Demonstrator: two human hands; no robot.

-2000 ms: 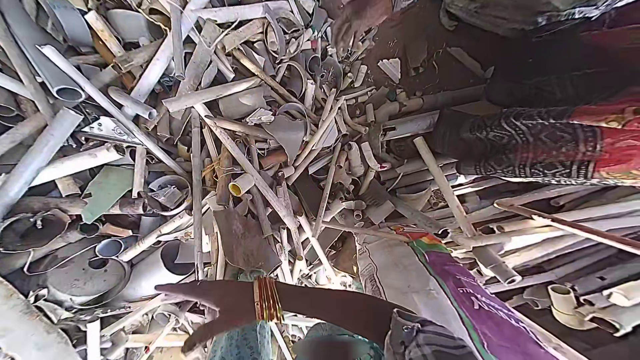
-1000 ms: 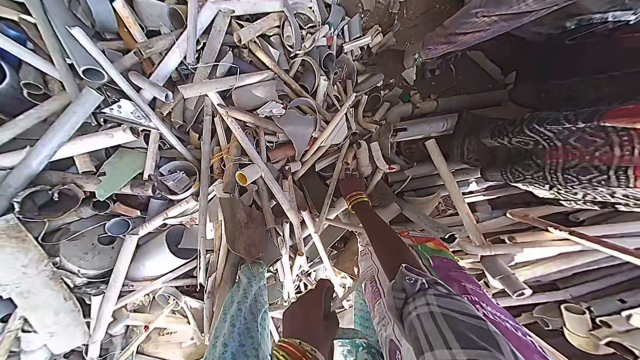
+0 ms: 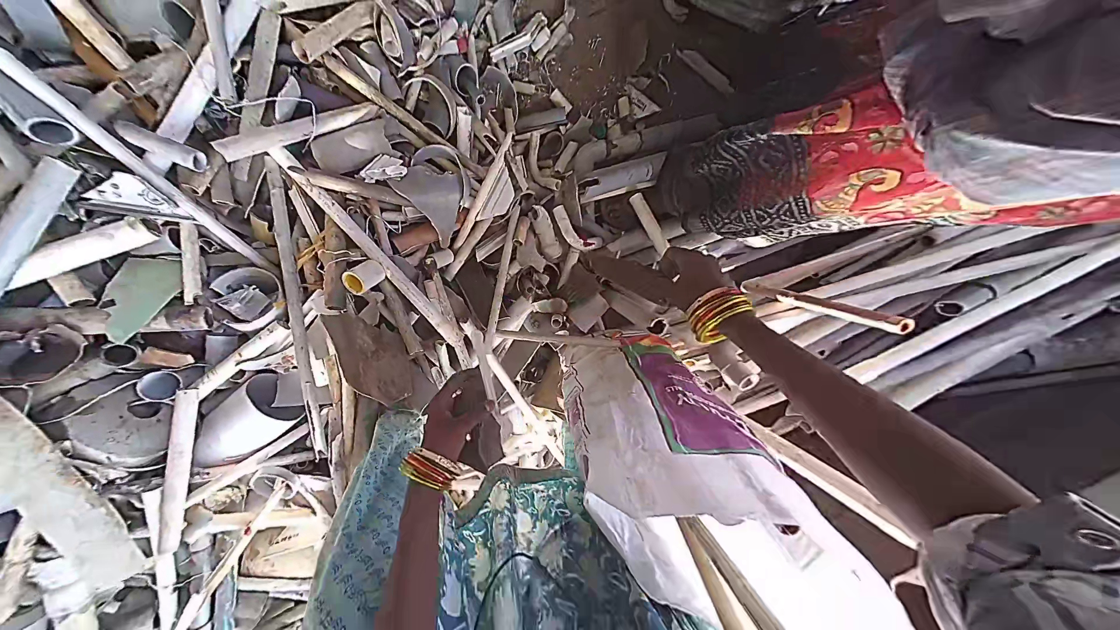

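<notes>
My left hand (image 3: 455, 413), with bangles at the wrist, is curled at the lower middle over the scrap heap, beside a thin pale strip (image 3: 486, 372). Whether its fingers grip the strip is unclear. My right hand (image 3: 661, 278), also with bangles, reaches in from the right with its fingers spread leftward. It lies across a pale plastic pipe (image 3: 647, 223), whose middle it hides, and shows no clear grip. Between my arms lies a white woven sack (image 3: 647, 481) with a purple printed panel. A short pipe with a yellow inside (image 3: 363, 277) rests left of centre.
Cut pipes and broken plastic pieces cover the left, including a green shard (image 3: 140, 296) and a wide white pipe piece (image 3: 249, 424). Long pale pipes (image 3: 980, 302) lie at the right. Another person in patterned red and black cloth (image 3: 840, 166) is at the upper right.
My right hand has moved right from the middle of the heap onto the pale pipe. My left hand has moved farther out over the scrap. The other person's red cloth shows more fully than one second ago.
</notes>
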